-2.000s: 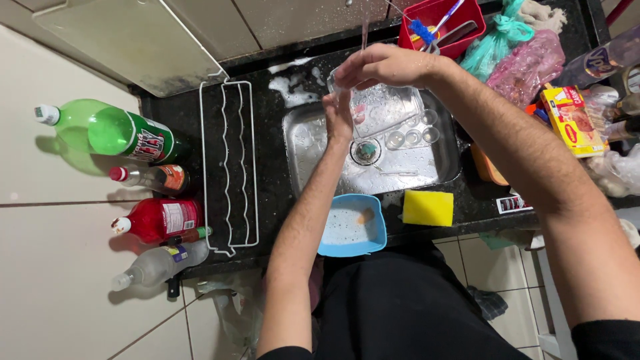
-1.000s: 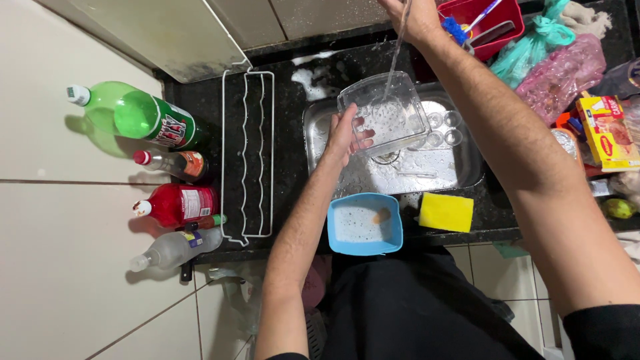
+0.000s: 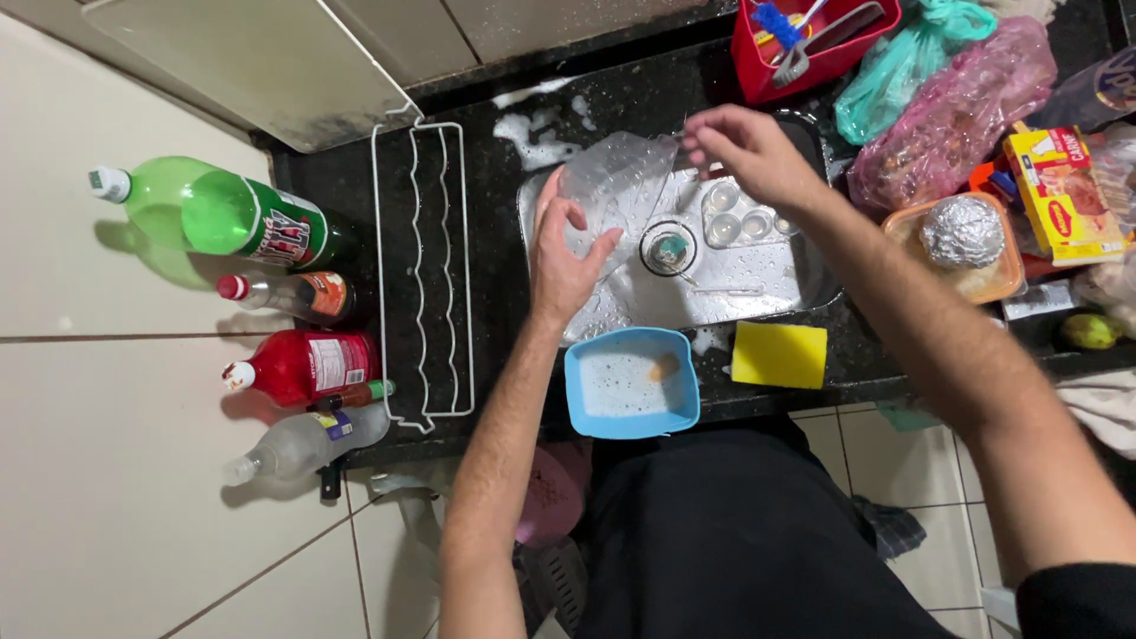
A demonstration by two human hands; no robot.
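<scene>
My left hand [image 3: 568,253] grips a clear plastic container [image 3: 617,177], tilted over the left part of the stainless steel sink [image 3: 754,306]. My right hand [image 3: 741,151] is at the container's upper right, fingers bent; whether they touch its edge is hard to tell. Beneath the hands, the drain strainer [image 3: 669,248] holds something green. A clear piece with round cups [image 3: 725,228] lies in the sink to its right, and a thin utensil [image 3: 728,289] lies below. A light blue plastic tub [image 3: 632,428] with soapy water stands at the near edge, left of a yellow sponge [image 3: 779,355].
A white wire rack [image 3: 469,266] lies left of the sink, beside several bottles, one a green soda bottle [image 3: 222,213]. To the right are a red utensil bin [image 3: 763,75], plastic bags [image 3: 958,106], a Maggi box [image 3: 1065,195] and a foil ball [image 3: 963,231] in an orange container.
The clear container has turned to a steeper tilt, moving left over the sink in my left hand. My right hand has come down from the top toward the container. The falling water stream no longer shows.
</scene>
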